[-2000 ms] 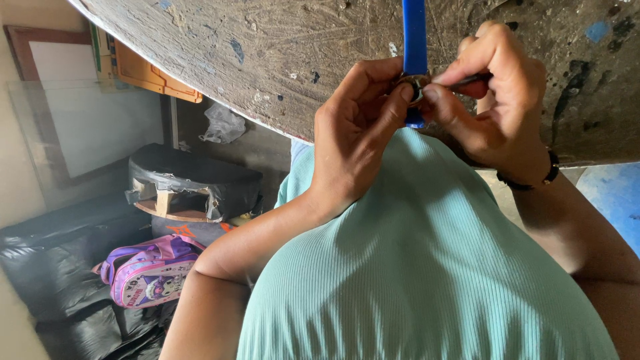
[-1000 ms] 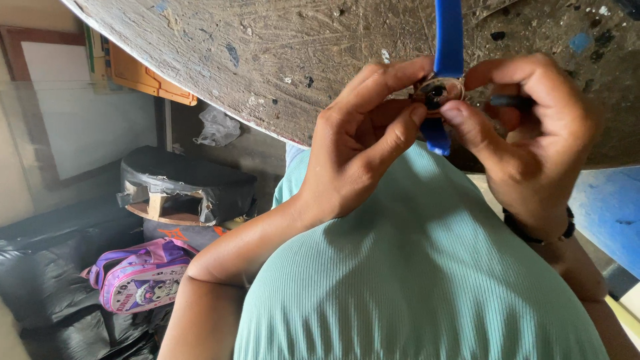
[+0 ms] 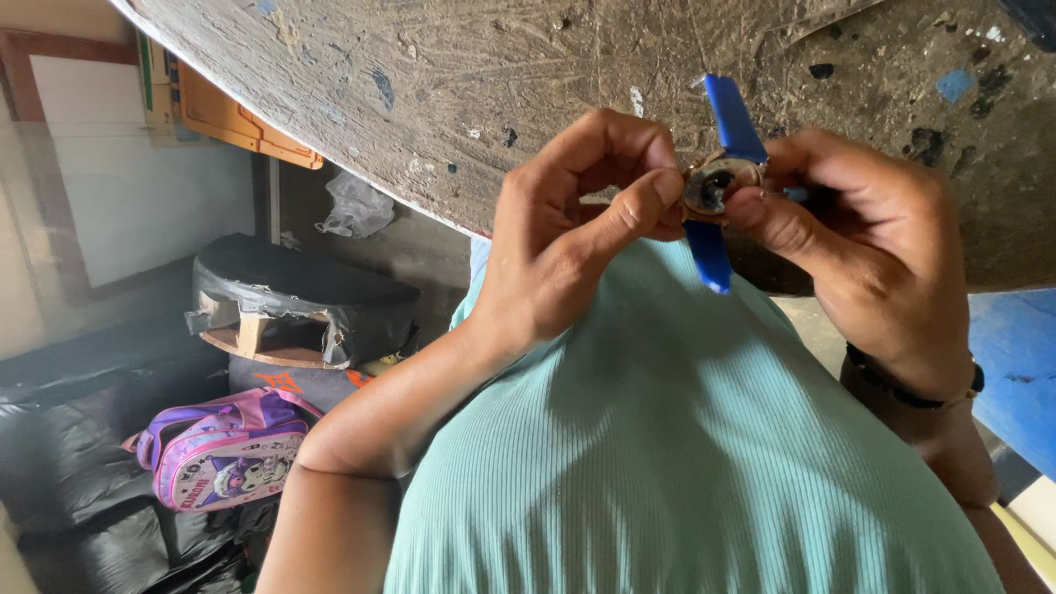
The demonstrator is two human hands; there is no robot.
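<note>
A wristwatch (image 3: pixel 716 183) with a blue strap (image 3: pixel 733 117) is held between both hands above the near edge of the worn table. Its round case has a metallic rim, and the inside looks dark in the middle. My left hand (image 3: pixel 577 223) pinches the case's left side with thumb and forefinger. My right hand (image 3: pixel 874 239) has its thumb on the case's right edge; a dark, slim item, partly hidden, lies within its curled fingers. One strap half points up over the table, the other down over the green shirt.
The scratched, paint-spotted table (image 3: pixel 495 74) curves across the top. At the left are a purple and pink bag (image 3: pixel 231 462) on black-covered seating (image 3: pixel 74 495), a torn black padded piece (image 3: pixel 305 289), a clear plastic bag (image 3: pixel 356 206) and an orange plastic item (image 3: pixel 239 111). Something blue (image 3: pixel 1015 363) lies at the right.
The watch has turned, so its upper strap half now tilts to the left instead of standing nearly straight. My right hand's fingers have shifted around the case.
</note>
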